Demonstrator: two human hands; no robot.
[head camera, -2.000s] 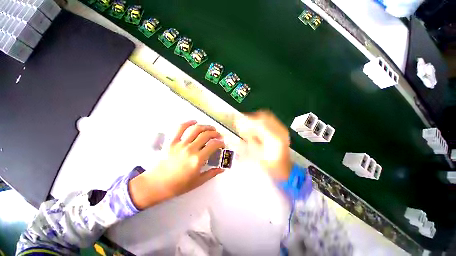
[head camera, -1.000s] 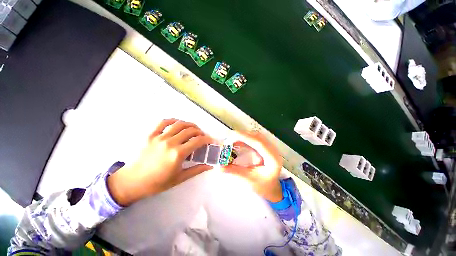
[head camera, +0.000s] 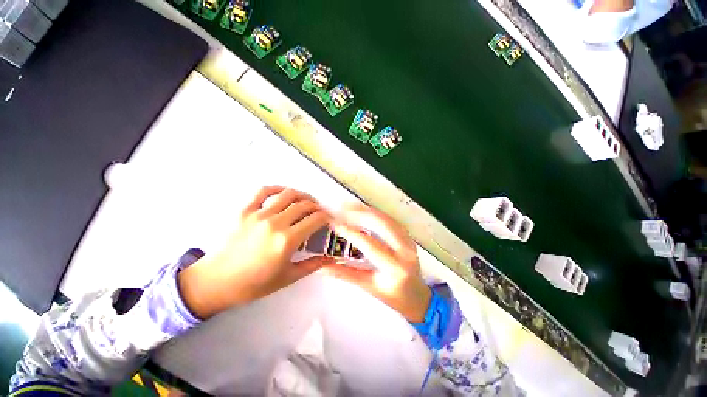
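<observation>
A short row of white plastic housings (head camera: 317, 241) is held just above the white tabletop. The left one looks grey and empty; the ones to its right show black and yellow parts inside. My left hand (head camera: 260, 246) grips the row from the left, fingers over the far side and thumb on the near side. My right hand (head camera: 387, 264) closes around the right end, its fingers touching the housings and covering part of them. A blue strap is on my right wrist.
Circuit boards (head camera: 338, 99) line the near edge of the green belt (head camera: 434, 101). White housing groups (head camera: 502, 218) stand on the belt at right. A black mat (head camera: 93, 116) lies left, with stacked housings (head camera: 23, 35). Another person's hand (head camera: 612, 6) shows at top right. White cloth (head camera: 306, 368) lies near me.
The green board seen upright between my right fingers is now down in a housing. My right hand has moved left and closed against the row. The boards on the belt sit slightly further right in view.
</observation>
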